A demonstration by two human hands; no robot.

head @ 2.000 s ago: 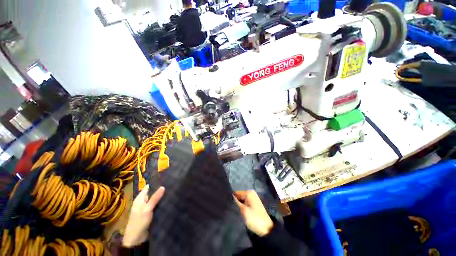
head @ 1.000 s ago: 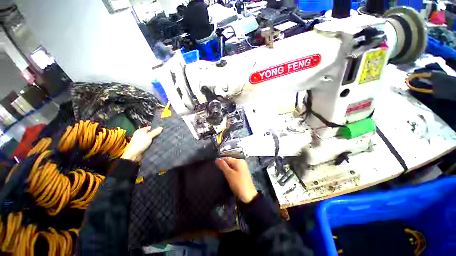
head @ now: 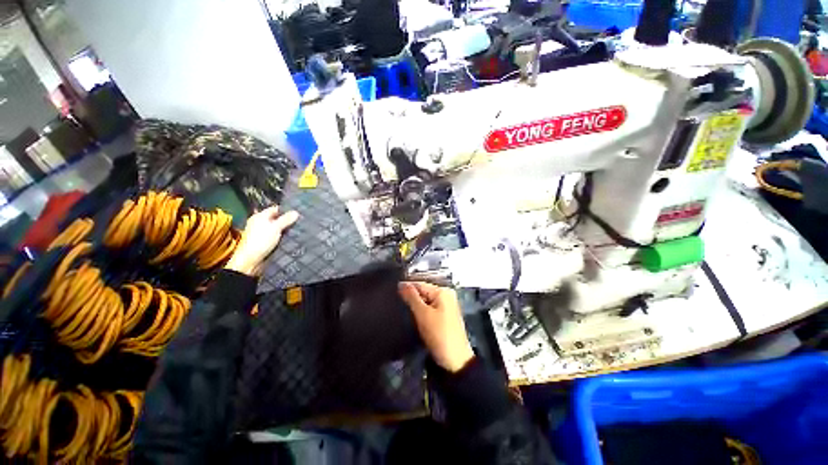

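A dark quilted bag panel (head: pixel 318 238) lies left of the sewing machine (head: pixel 508 136), its right edge at the needle and presser foot area (head: pixel 410 211). My left hand (head: pixel 261 238) rests on the panel's left part, fingers apart. My right hand (head: pixel 434 320) pinches a plain black band (head: pixel 368 313) just below the needle area. Yellow-orange handle tabs show at the panel's top (head: pixel 309 175) and at its lower fold (head: pixel 293 295). The lower part of the panel hangs toward me.
Stacked handled panels (head: pixel 95 309) with many orange loops are at the left, with camouflage-like fabric (head: pixel 204 150) behind. A blue crate (head: pixel 708 400) holding dark pieces is at lower right. The white table (head: pixel 763 245) lies under the machine. Black thread cones (head: pixel 655 20) stand on top.
Since the oldest frame, the panel has been turned and spread left of the needle, and my left hand has moved up onto it. In the last second, both hands barely shift; the view moves slightly.
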